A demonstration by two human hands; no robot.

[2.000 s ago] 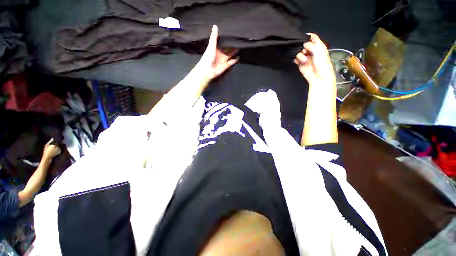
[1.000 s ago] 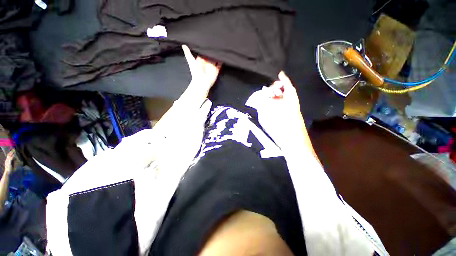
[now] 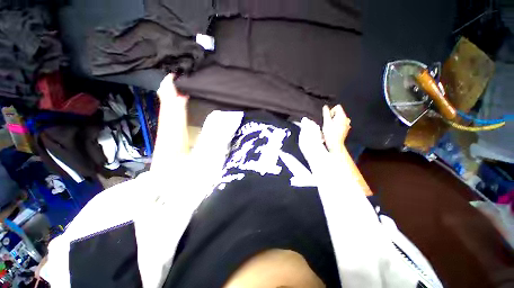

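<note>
A dark brown garment (image 3: 293,53) lies spread on the dark table cover (image 3: 389,28), wrinkled at its left part. A small white label (image 3: 205,41) shows on it. My left hand (image 3: 172,90) holds the garment's near edge at the left; its fingertips are partly hidden in the cloth. My right hand (image 3: 335,125) grips the near right corner, fingers bent. The near edge runs between my hands. The steam iron (image 3: 407,93), with an orange-brown handle, sits to the right, touched by neither hand.
A yellow-brown worn block (image 3: 466,70) lies beside the iron, with blue and yellow lines (image 3: 482,122) running right. A dark garment pile (image 3: 28,48) is at the far left. Red material (image 3: 62,95) and a blue crate edge (image 3: 142,121) are below it. A brown surface (image 3: 428,219) is lower right.
The garment is spread wider and its near edge is nearer my body. My left hand has moved left along that edge, and my right hand has moved down with the corner. The view has shifted.
</note>
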